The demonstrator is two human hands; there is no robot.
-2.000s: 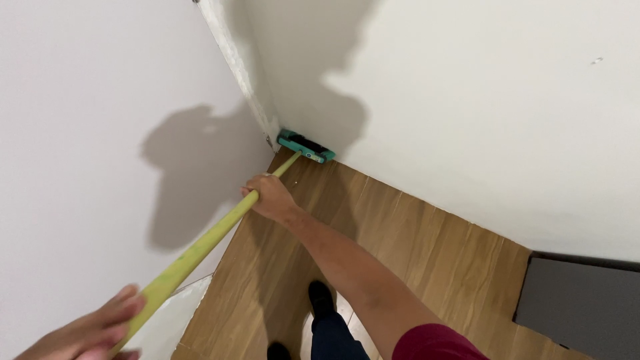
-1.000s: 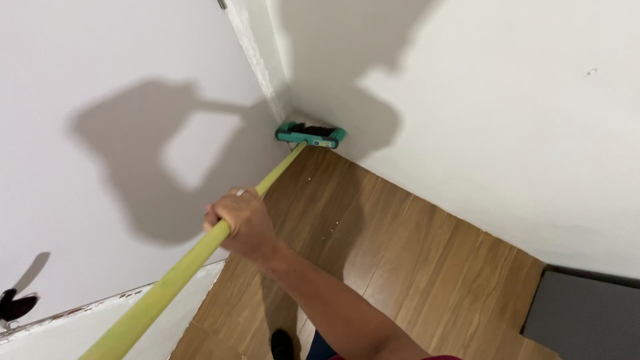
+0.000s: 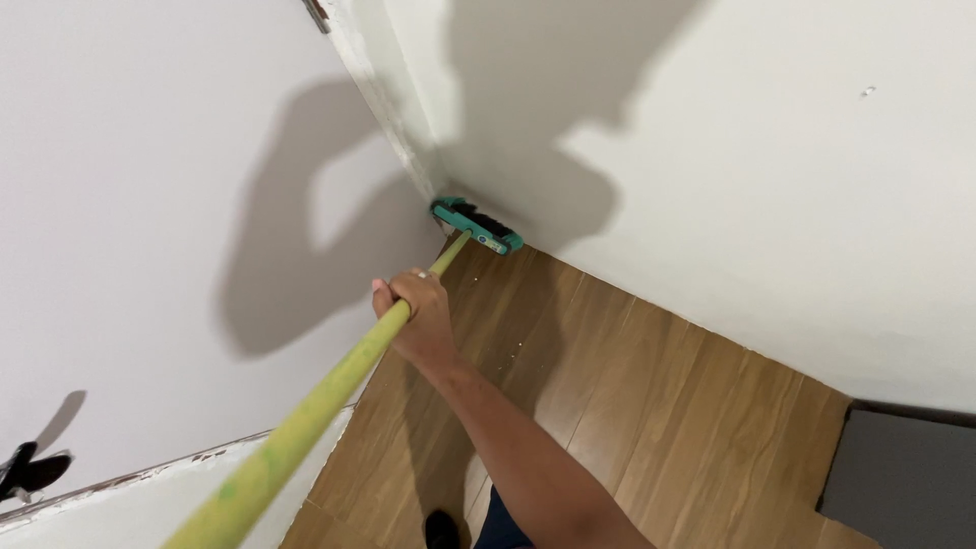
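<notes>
My right hand, a ring on one finger, grips the yellow pole of a broom partway along its length. The pole runs from the bottom left up to a teal broom head with dark bristles. That head lies in the corner where the door-like white panel and the white wall meet, low by the wood-look floor. Small light crumbs lie on the floor below the head. My left hand is out of view.
A dark grey box-like object stands against the white wall at the lower right. A black door handle juts from the white panel at the left. My dark shoe is at the bottom.
My left hand, on the pole at the lower left two seconds ago, has gone out of view. The broom head has tilted, its right end lower than one second ago.
</notes>
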